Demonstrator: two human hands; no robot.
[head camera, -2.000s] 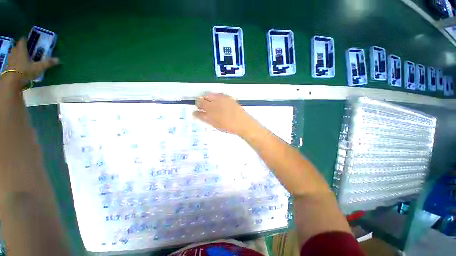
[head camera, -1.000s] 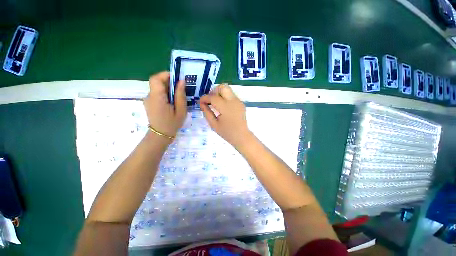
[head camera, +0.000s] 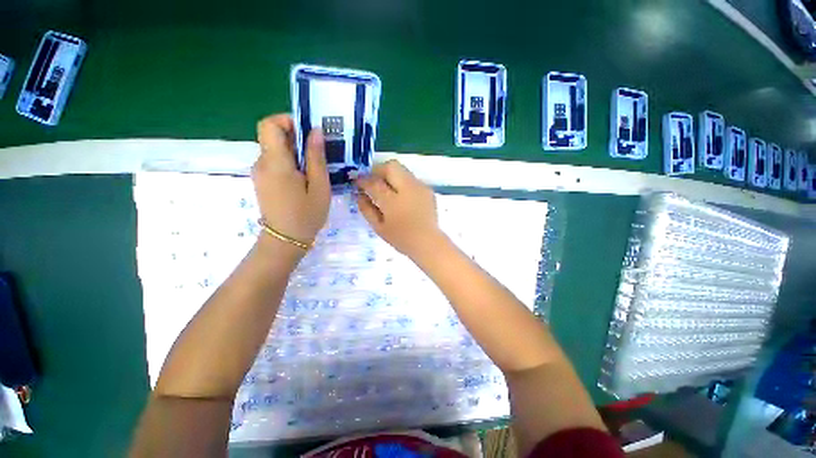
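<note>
A pale device housing with dark inner parts is held upright above the pale conveyor rail. My left hand grips its left side and lower part, thumb over the front. My right hand has its fingertips at the housing's lower right corner. Whether a small component is between those fingertips cannot be made out. The white component tray with small bluish marks lies below both hands, partly hidden by my forearms.
More housings stand in a row on the green belt to the right, and others lie at the far left. Stacked clear trays are at right. A dark blue pouch or phone is at the left edge.
Over two seconds, my left hand has brought a housing from the far left to the centre, and my right hand has met it. In the last second, the held housing rose slightly and turned straighter.
</note>
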